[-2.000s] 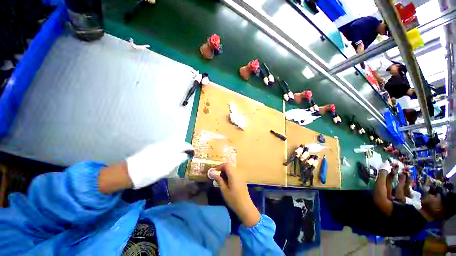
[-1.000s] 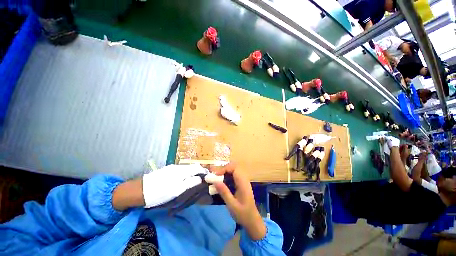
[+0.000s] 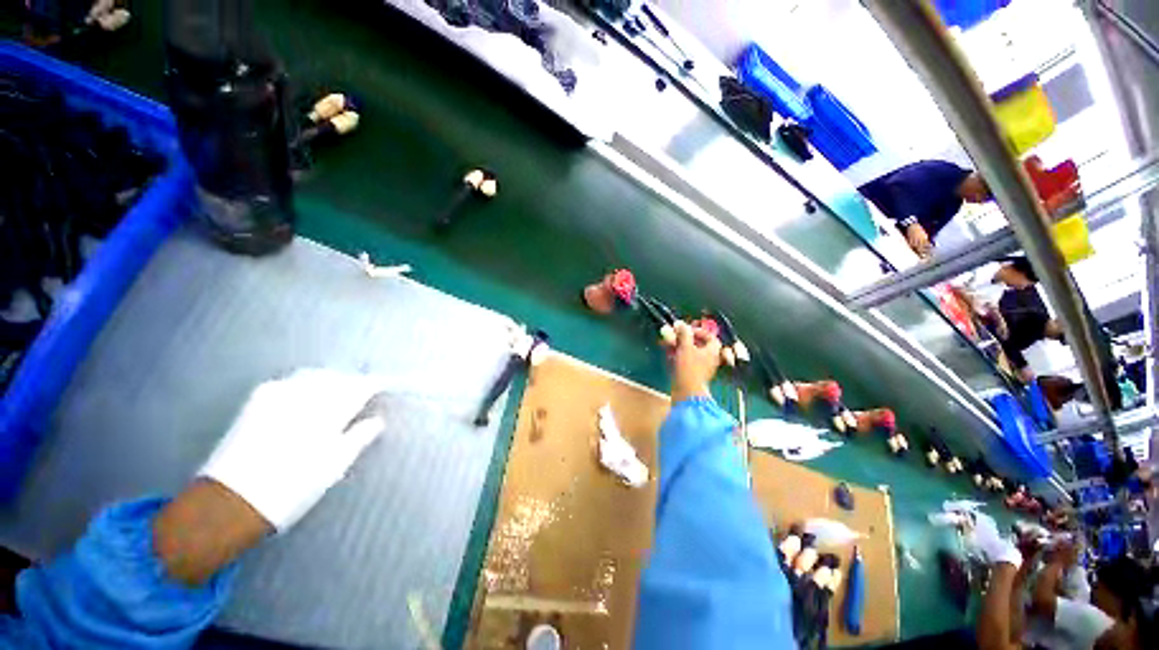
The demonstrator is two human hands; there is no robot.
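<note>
My left hand, in a white glove, is over the grey mat, thumb and fingers apart, with nothing visible in it. My bare right hand reaches over the green belt. Its fingertips are at a pair of black limbs with pale ends and a red-topped figure part behind them; whether it grips either is unclear. A black limb with a pale end lies at the mat's right edge. A small round whitish pot stands at the cardboard's near edge.
The cardboard bears a white crumpled lump, several pale-ended limbs and a blue tool. A blue bin of black parts and a dark jar are at left. Other people work along the belt.
My hands have parted. The right moved forward from the cardboard's near edge to the belt; the left moved left onto the mat. The view has shifted, showing more belt at the upper left.
</note>
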